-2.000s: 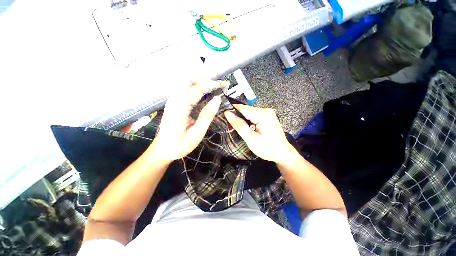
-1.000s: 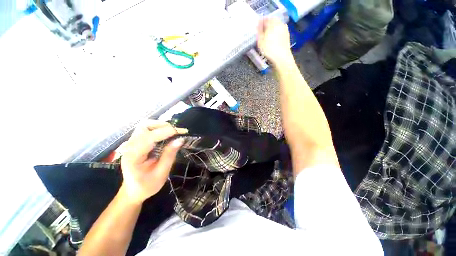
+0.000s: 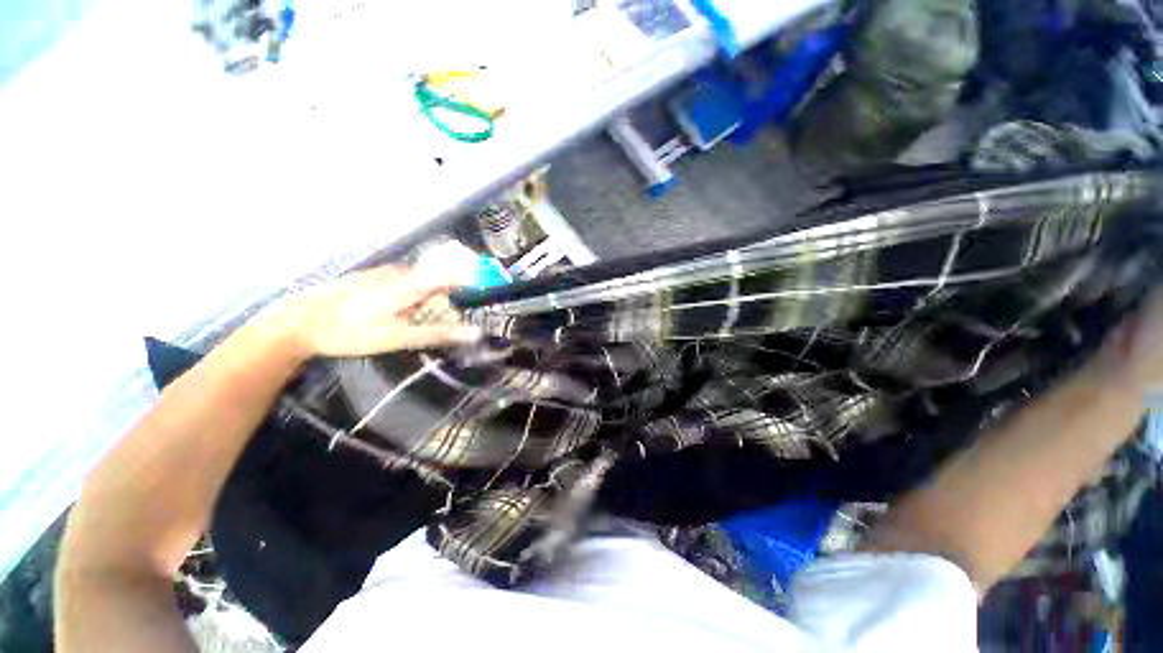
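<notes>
A black, cream and grey plaid garment (image 3: 765,306) with black lining is stretched from the table's front edge across my lap to the right rim. My left hand (image 3: 415,306) pinches its edge close to the table. My right hand (image 3: 1145,338) is blurred and partly cut off at the right rim, at the far end of the cloth; its fingers cannot be made out. A small curved plaid piece (image 3: 491,529) lies on my lap.
Thread snips with green and yellow handles (image 3: 455,115) lie on the white table (image 3: 255,191). A blurred machine part (image 3: 242,32) is at the top left. Blue supports (image 3: 778,96) and an olive cloth bundle (image 3: 899,77) are beyond the speckled floor. A blue surface (image 3: 778,542) shows beneath the cloth.
My right hand has gone from the cloth to the table's far edge, then to the far right. The plaid is now pulled taut across the view. My left hand still pinches the cloth.
</notes>
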